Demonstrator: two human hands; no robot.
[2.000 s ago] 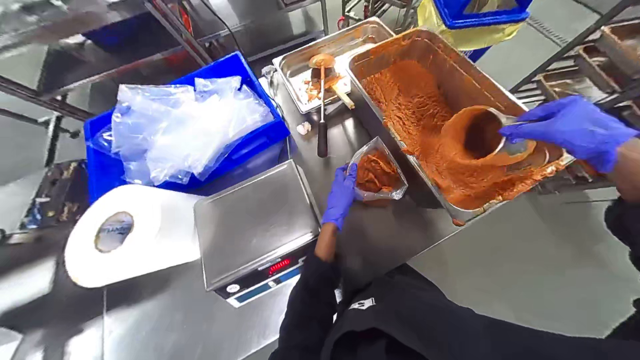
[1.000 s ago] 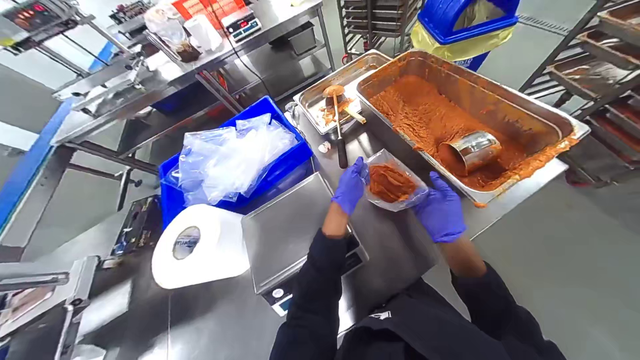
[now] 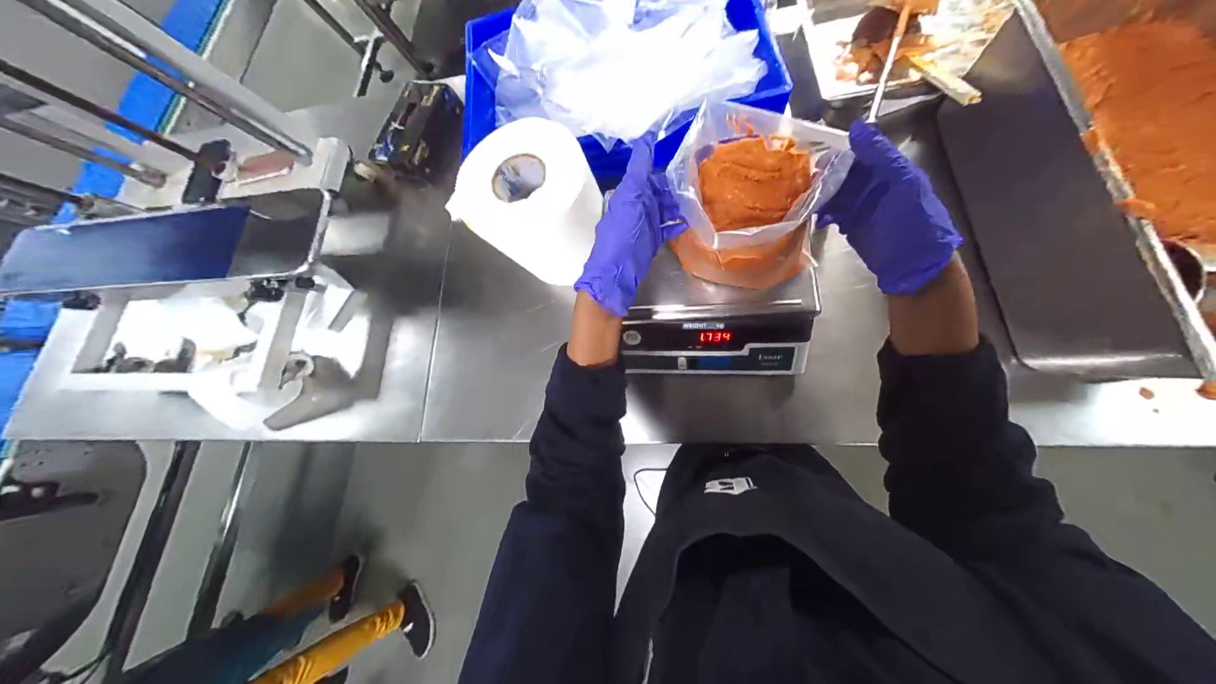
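A clear plastic bag filled with thick orange-brown paste rests on the steel pan of a digital scale, whose red display is lit. My left hand, in a purple glove, grips the bag's rim on its left side. On the opposite side my right hand, also gloved in purple, pinches the rim, so the mouth stands open upward. Behind the bag, a blue bin holds loose clear plastic bags. A steel pan of the same paste is at the far right.
Left of the scale lies a large white paper roll. A smaller steel tray at the back holds a paste-smeared ladle. A metal-framed machine stands on the table's left. Another person's legs show at lower left.
The filled bag has moved left from beside the paste pan onto the scale, with both hands at its rim. Two seconds ago my right hand held a metal scoop in the paste. The view has shifted greatly.
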